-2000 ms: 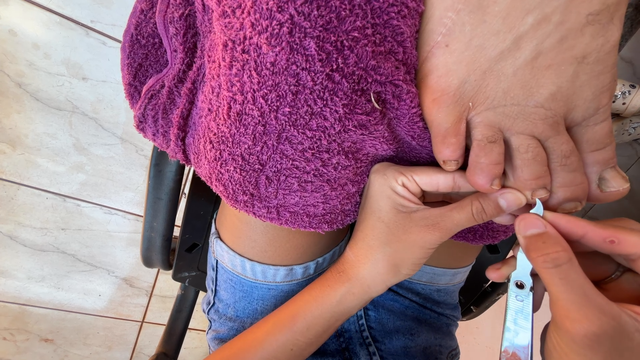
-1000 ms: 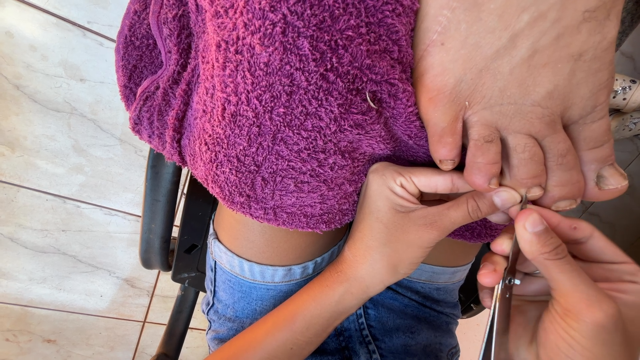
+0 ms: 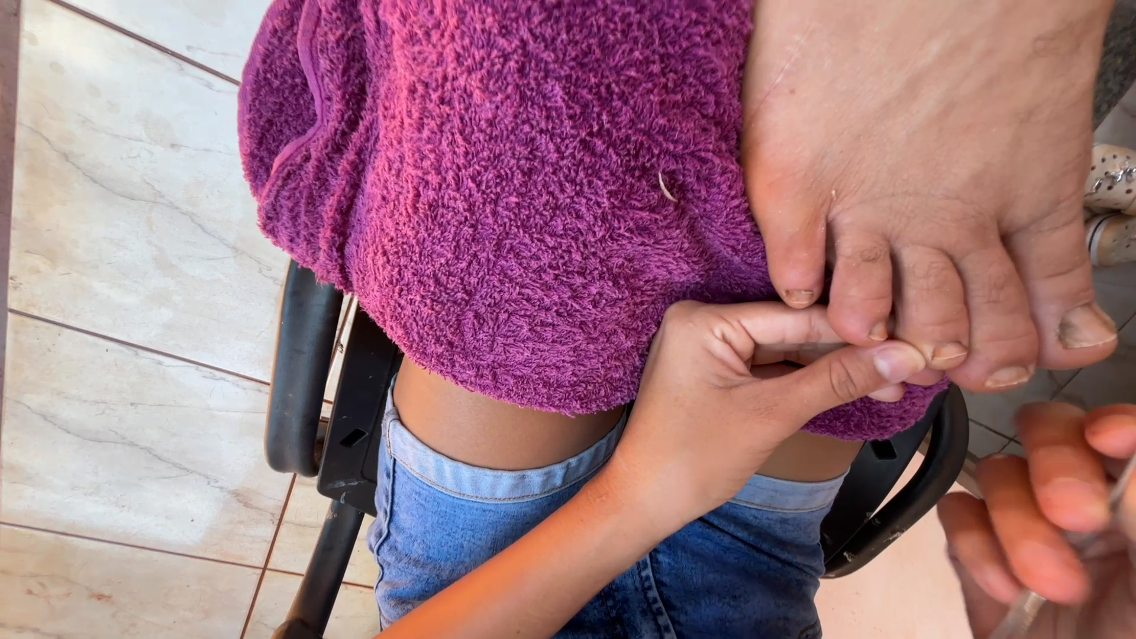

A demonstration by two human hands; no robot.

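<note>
Another person's bare foot [image 3: 923,133] rests beside a purple terry towel [image 3: 532,177], its toes pointing down the view. My left hand [image 3: 754,390] pinches the tip of one of the smaller toes [image 3: 863,284] between thumb and fingers. Off to the lower right, my right hand [image 3: 1038,506] is blurred and partly cut off by the frame's edge. Its fingers are curled round a thin metal tool [image 3: 1029,612], of which only parts show; its tip is hidden. On the towel lies a small pale curved clipping [image 3: 666,187].
The towel covers a lap in denim shorts [image 3: 497,532]. Black chair armrests [image 3: 306,373] stand at both sides. Marble-look floor tiles [image 3: 133,222] show at the left. Patterned shoes [image 3: 1114,186] are at the far right edge.
My right hand, with the metal tool, has moved away from the toes toward the lower right. My left hand keeps its place at the toe.
</note>
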